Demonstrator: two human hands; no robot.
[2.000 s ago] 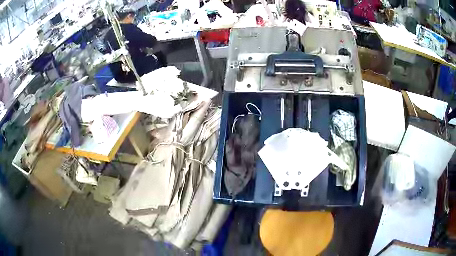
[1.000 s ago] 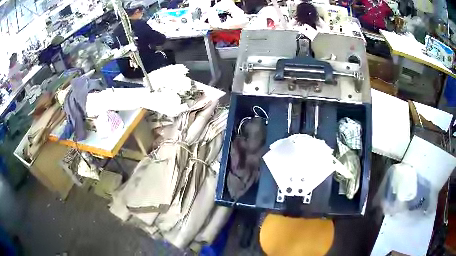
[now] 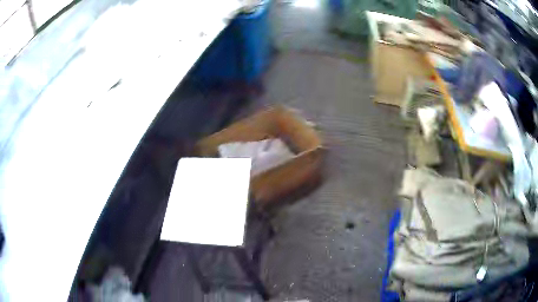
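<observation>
Neither of my hands is in the picture. Nearest in front of me is a stool with a white rectangular top (image 3: 207, 200) and dark legs. Behind it, an open brown cardboard box (image 3: 289, 177) stands on the floor with pale pieces (image 3: 259, 153) inside. A large white table (image 3: 65, 153) with a curved edge fills the left side, its surface washed out by glare. The picture is blurred.
Tied beige cloth bundles (image 3: 457, 224) are piled at the right, beside a blue edge. Behind them is a table with a yellow-orange edge (image 3: 451, 109) carrying cloth. A blue bin (image 3: 251, 44) stands at the back beside the white table. Grey floor runs between.
My view has swung left, from the machine with the dark blue tray to the white table, stool and cardboard box. The beige bundles now show at the right.
</observation>
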